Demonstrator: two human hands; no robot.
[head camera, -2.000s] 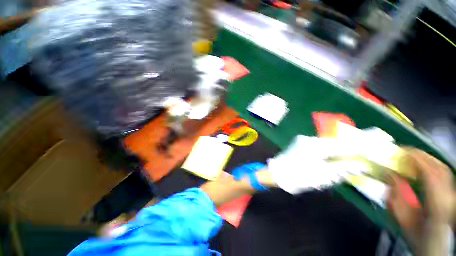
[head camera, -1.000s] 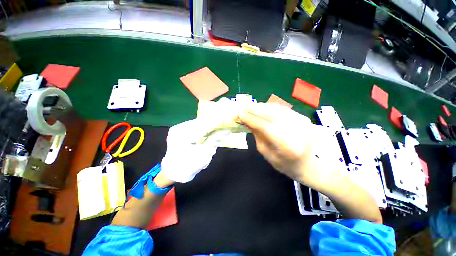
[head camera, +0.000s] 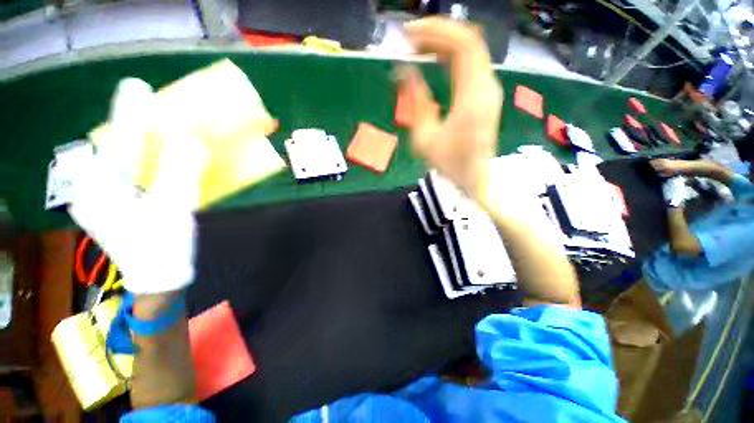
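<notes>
My left hand (head camera: 153, 198), in a white glove with a blue wrist band, is raised over the green belt at the left and holds a pale-yellow folded label sheet (head camera: 227, 124). The sheet is spread out and a little blurred. My bare right hand (head camera: 455, 103) is raised over the belt, fingers apart and curved, with nothing seen in it. A white unit (head camera: 314, 154) lies on the belt between my hands. Another unit (head camera: 66, 172) is partly hidden behind the glove.
White-and-black units (head camera: 479, 252) are piled at the right of the black mat (head camera: 314, 281). Red squares (head camera: 372, 147) lie on the belt, another (head camera: 217, 351) on the mat. Scissors and a yellow pad (head camera: 87, 355) are at lower left. Another person (head camera: 703, 223) works at far right.
My hands have parted. The left moved left and up with the sheet, which is now spread wider. The right moved up and opened. The view has shifted right, bringing another person into view.
</notes>
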